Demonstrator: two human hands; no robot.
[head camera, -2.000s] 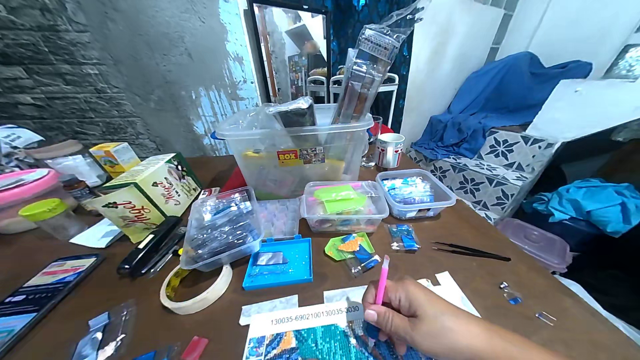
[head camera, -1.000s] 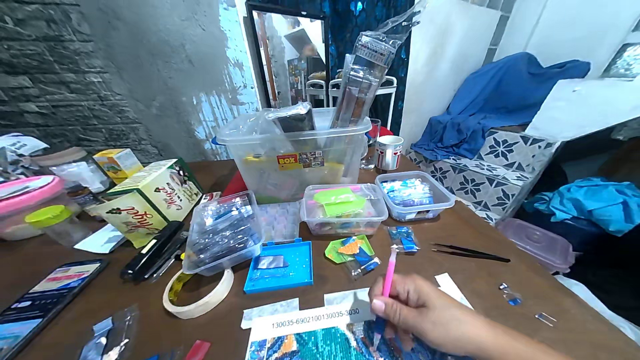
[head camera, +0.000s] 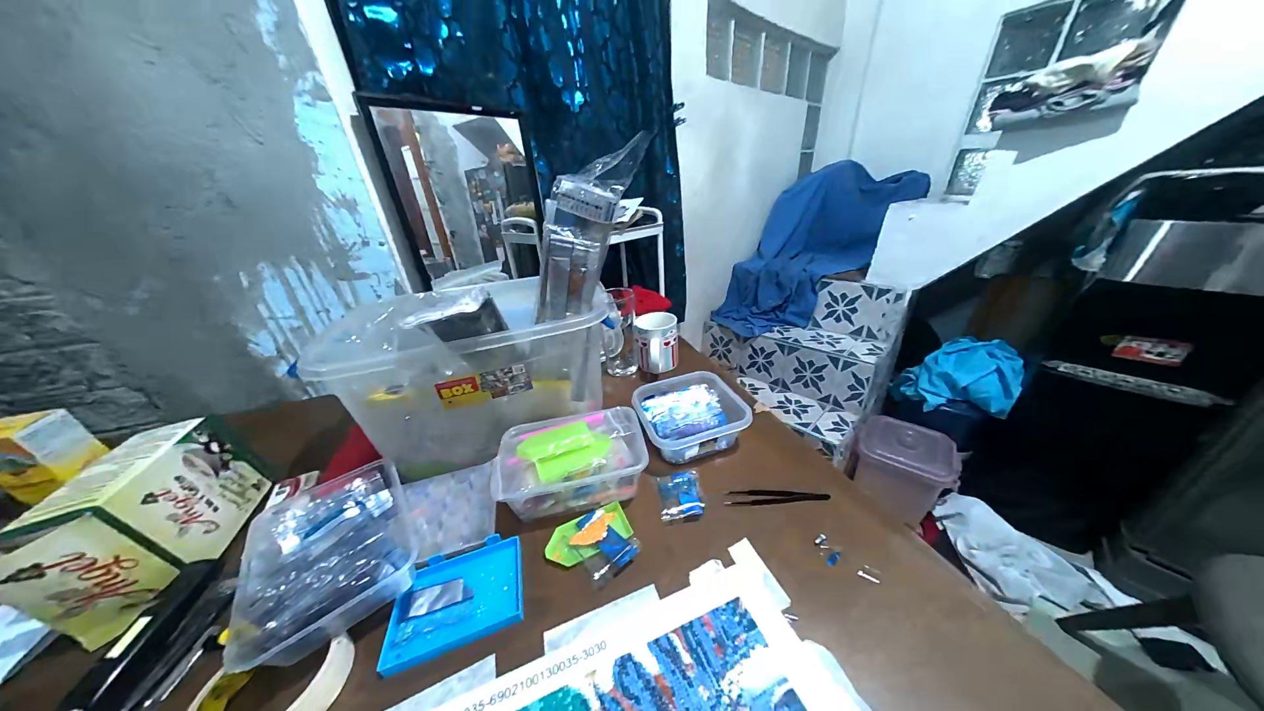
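Neither of my hands shows in the head view now. At the bottom lies a diamond painting canvas (head camera: 681, 662) with a white border, partly covered with blue and teal drills. Just beyond it, a green tray (head camera: 568, 541) holds an orange piece and small bags of blue drills. The blue plastic tray (head camera: 499, 591) with a small clear packet is to its left. Black tweezers (head camera: 777, 497) lie on the right part of the table, with a small bag of blue drills (head camera: 680, 495) beside them. The pink pen is out of view.
A large clear storage box (head camera: 346, 370) stands at the back, with smaller tubs (head camera: 632, 469) before it. A mug (head camera: 656, 343), a carton (head camera: 168, 494), a tub of packets (head camera: 242, 602) and a roll of tape (head camera: 341, 671) are around. Tiled steps (head camera: 839, 360) rise beyond the table's right edge.
The view has swung up and to the right. The hand with the pink pen, over the canvas in both earlier frames, is out of sight, as is the phone at the left.
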